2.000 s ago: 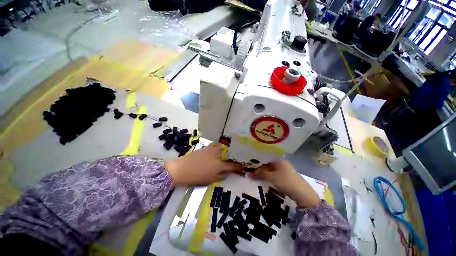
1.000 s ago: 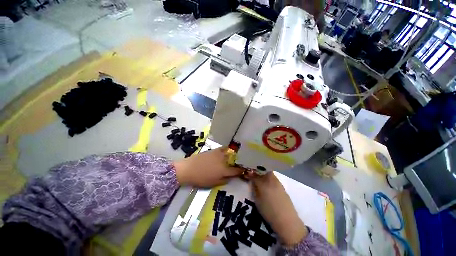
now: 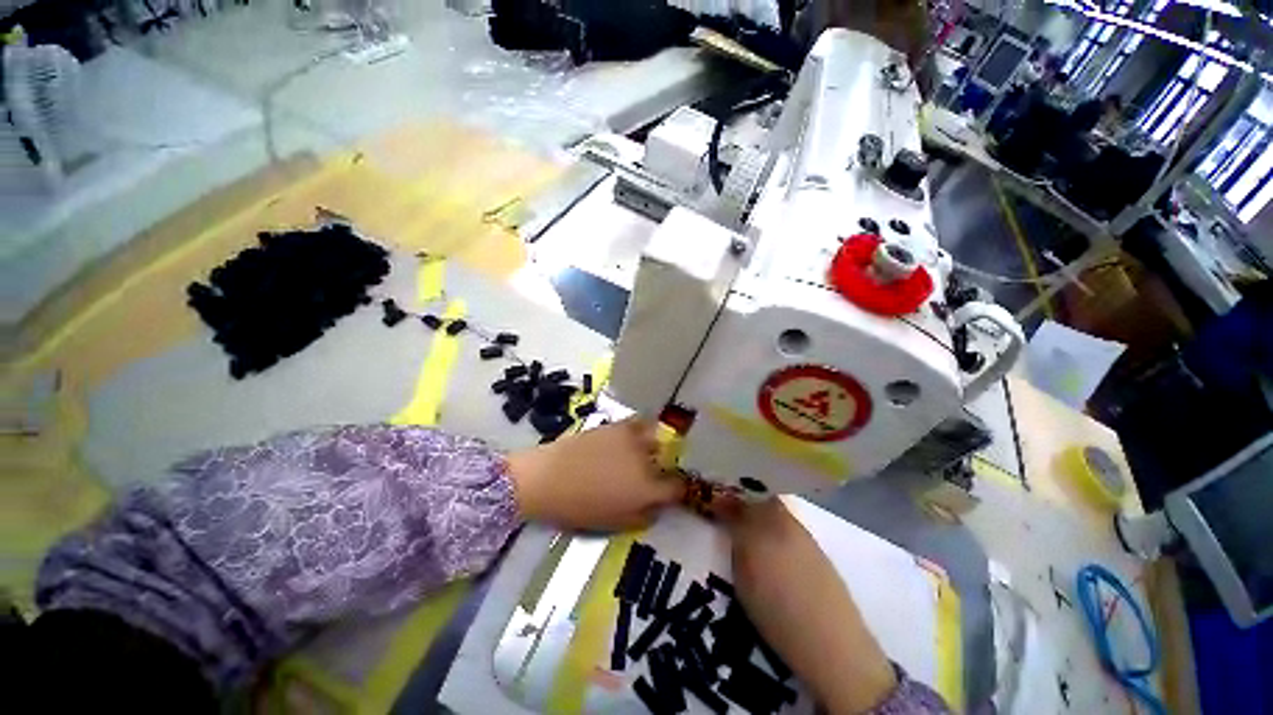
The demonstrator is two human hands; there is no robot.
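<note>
The white sewing machine head (image 3: 761, 370) stands in front of me. My left hand (image 3: 598, 476) reaches in from the left, its fingertips at the needle area under the head. My right hand (image 3: 785, 566) reaches up from the lower right, its fingertips close to the left ones. The fingertips and the head hide the needle and whatever lies between the fingers. Loose black strips (image 3: 645, 577) lie on the white work plate (image 3: 873, 566), partly behind my right forearm. Small sewn black tabs (image 3: 545, 398) lie left of the head, some linked by thread.
A large heap of black tabs (image 3: 286, 298) lies farther left. Yellow tape (image 3: 433, 370) crosses the table. A yellow tape roll (image 3: 1095, 475), a blue cord (image 3: 1113, 624) and a grey screen (image 3: 1237, 524) are at the right. Other workstations stand behind.
The camera view has shifted, so the machine appears farther right. My right hand has turned steeper, with its forearm now over the strips' right side. My left hand stays at the needle area.
</note>
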